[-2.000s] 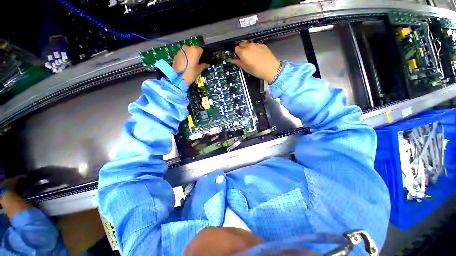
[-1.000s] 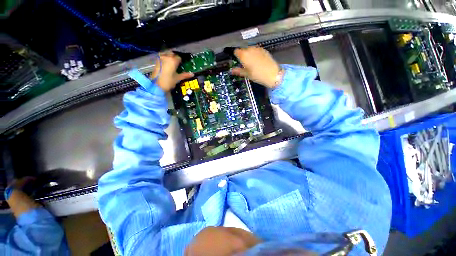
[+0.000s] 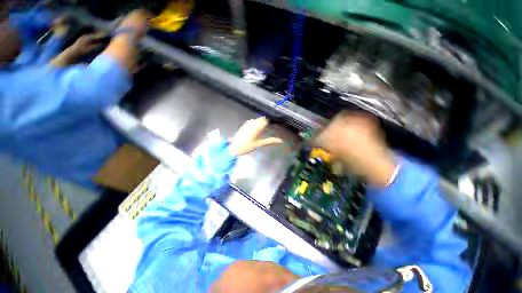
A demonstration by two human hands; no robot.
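Observation:
The green circuit board (image 3: 326, 203), with yellow and white parts, lies in its black carrier (image 3: 373, 232) on the conveyor. My left hand (image 3: 252, 137) is left of the carrier, over the shiny metal plate, fingers apart and nothing seen in it. My right hand (image 3: 356, 146) is blurred and over the board's far edge, covering part of it; whether it holds anything cannot be told. The narrow green strip cannot be made out.
Beyond the rail (image 3: 229, 86) are a bin of silver metal strips (image 3: 366, 86), small white parts (image 3: 253, 75) and a blue coiled cord (image 3: 295, 57). A blue-sleeved person (image 3: 86, 86) works at left. A tray of yellow-black parts (image 3: 137, 200) lies near my left sleeve.
The view has turned left and blurred. My left hand has left the board's far edge and opened out to the left. My right hand remains by the far edge, now over the board.

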